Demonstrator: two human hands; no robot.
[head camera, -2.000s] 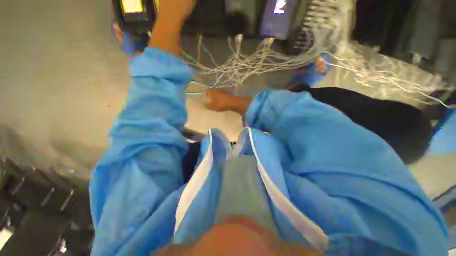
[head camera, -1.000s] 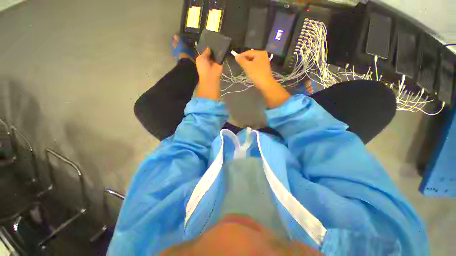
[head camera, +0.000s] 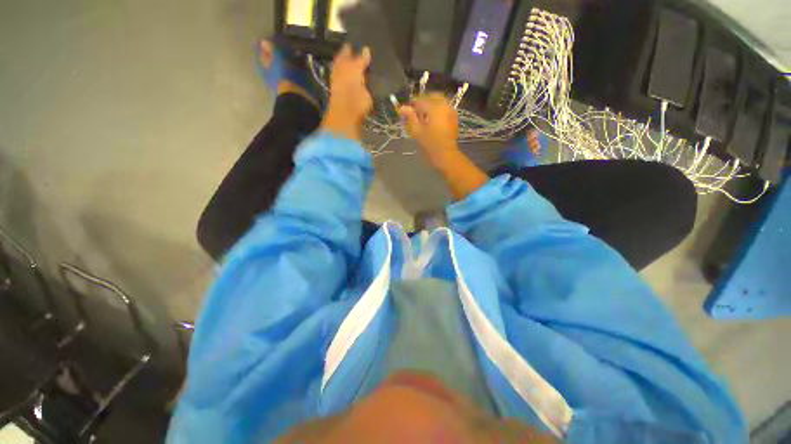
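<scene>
My left hand (head camera: 349, 87) holds a dark smartphone (head camera: 377, 43) over the black phone tray, blurred at its upper end. My right hand (head camera: 429, 121) pinches a white cable plug (head camera: 395, 101) just below the phone, apart from it. In the tray, a phone with a pale yellow label (head camera: 299, 12) lies at the left. A dark phone (head camera: 433, 39) and a phone with a lit purplish screen (head camera: 482, 40) lie to the right, with white plugs at their lower ends. White charging cables (head camera: 486, 128) run in a tangle below the tray.
A charging hub with a dense row of white plugs (head camera: 523, 65) stands right of the tray. Further right, another tray holds several dark phones (head camera: 675, 57) with cables. A blue panel (head camera: 755, 260) is at the right edge. Chairs with chrome frames (head camera: 108, 282) stand at lower left.
My left hand has moved the smartphone up over the tray. My right hand has shifted slightly left and down with the plug. The view has shifted a little.
</scene>
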